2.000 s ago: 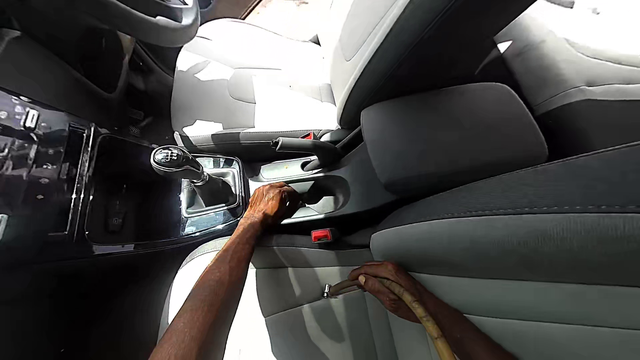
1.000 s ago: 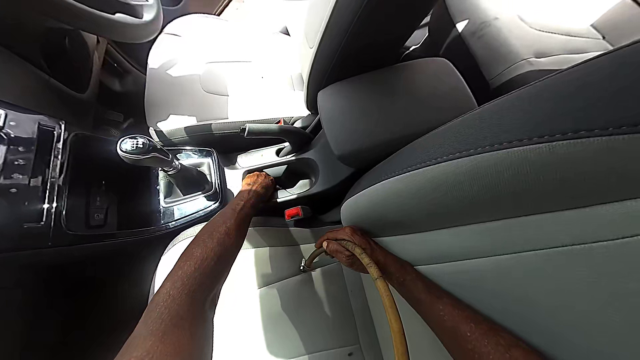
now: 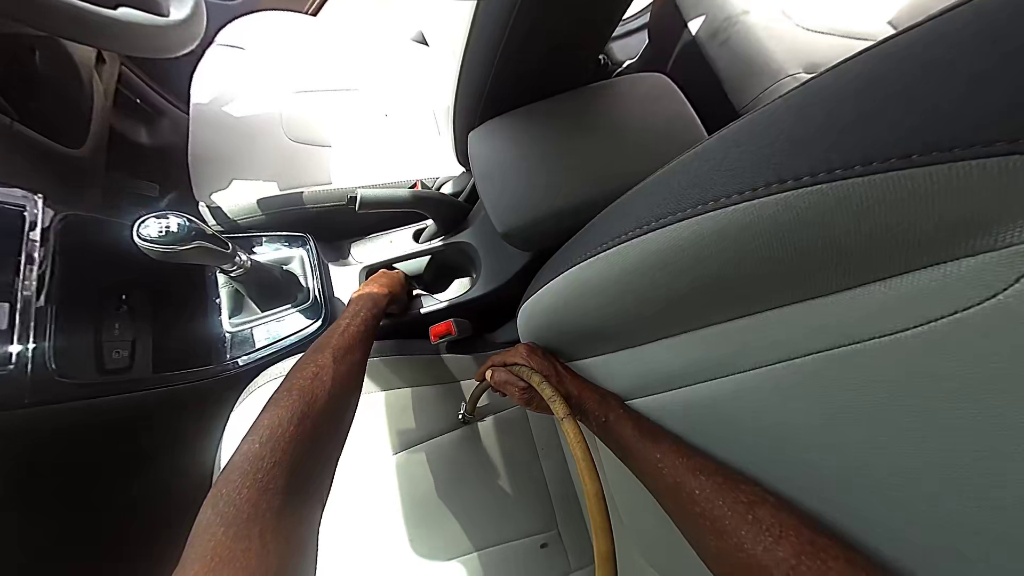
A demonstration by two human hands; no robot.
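My left hand (image 3: 384,291) reaches into the front of the cup holder (image 3: 472,276) in the centre console; its fingertips are hidden, and I cannot tell whether they grip anything. My right hand (image 3: 524,378) is closed around a yellowish-brown hose (image 3: 588,472) near its end, just above the light grey seat cushion (image 3: 472,488). A metal clamp or fitting (image 3: 465,414) sits at the hose's tip, which points down at the cushion. From my right hand the hose curves down out of view at the bottom.
A gear lever (image 3: 188,238) stands left of my left hand. Behind the cup holder are the handbrake lever (image 3: 408,202) and the padded armrest (image 3: 588,160). A red seat-belt buckle (image 3: 442,331) lies between my hands. The seat backrest (image 3: 768,304) rises at the right.
My left hand stays at the cup holder and my right hand keeps hold of the hose. The hose now bends more steeply downward than two seconds ago. The view has shifted somewhat.
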